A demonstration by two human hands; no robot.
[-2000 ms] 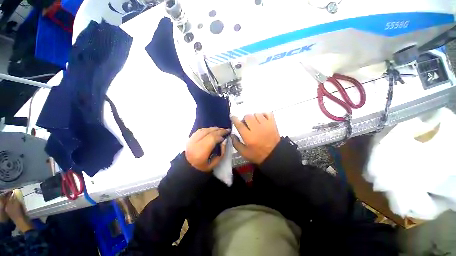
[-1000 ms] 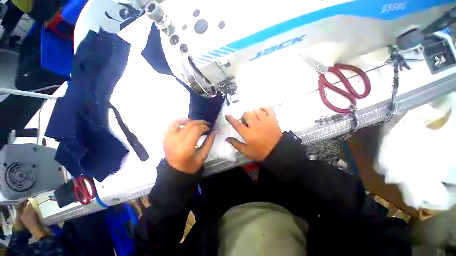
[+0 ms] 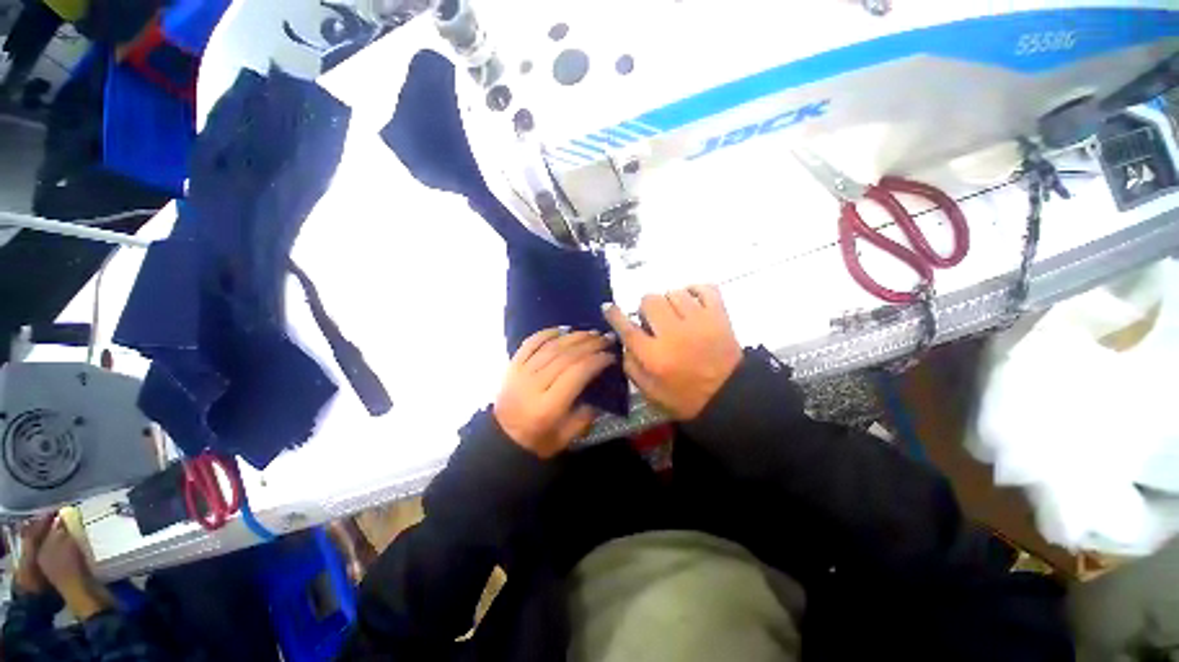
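Observation:
A navy panel (image 3: 550,291) runs from the upper left of the machine, under the presser foot (image 3: 608,233), to the table's front edge. My left hand (image 3: 556,392) lies on its front end with the fingers bent, holding the cloth. My right hand (image 3: 681,349) rests at the panel's right edge, its fingertips touching the cloth beside my left fingertips. No pale cloth shows at the hands. The white sewing machine (image 3: 802,117) with a blue stripe stands just beyond. Whether the needle is down cannot be told.
Red-handled scissors (image 3: 905,239) lie right of the needle, by a dark cord (image 3: 1030,246). A navy stack (image 3: 246,259) and narrow dark strip (image 3: 343,343) lie left. White cloth (image 3: 1093,414) is at right. Another person's hands (image 3: 58,563) and red scissors (image 3: 211,491) are at far left.
The pale cloth seen under my hands is no longer visible; navy cloth shows there now. My left hand has moved right since one second ago, back close to my right hand. The view has shifted slightly.

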